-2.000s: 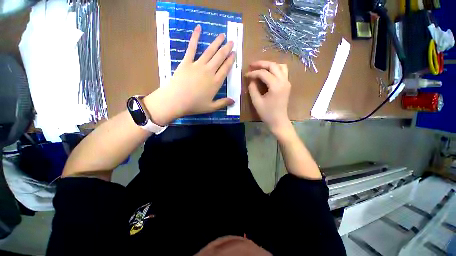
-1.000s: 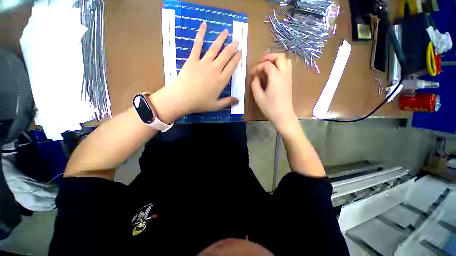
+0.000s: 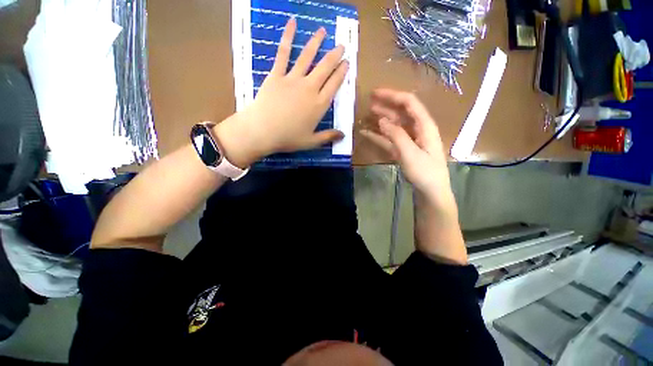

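Observation:
A blue solar cell panel with silvery lines across lies on the brown bench in front of me. White strips lie along its left edge and its right edge. My left hand lies flat on the panel, fingers spread, thumb on the right white strip; it covers the middle of the panel. My right hand is just right of the panel, fingers apart and slightly blurred; I see nothing held in it.
Long silver strands lie beside stacked white strips at left. A silver ribbon pile and a loose white strip are at right. A black cable, dark holder and red can stand further right.
My right hand's fingers have spread from a pinched shape, and the hand has moved a little right. My left hand remains flat on the panel.

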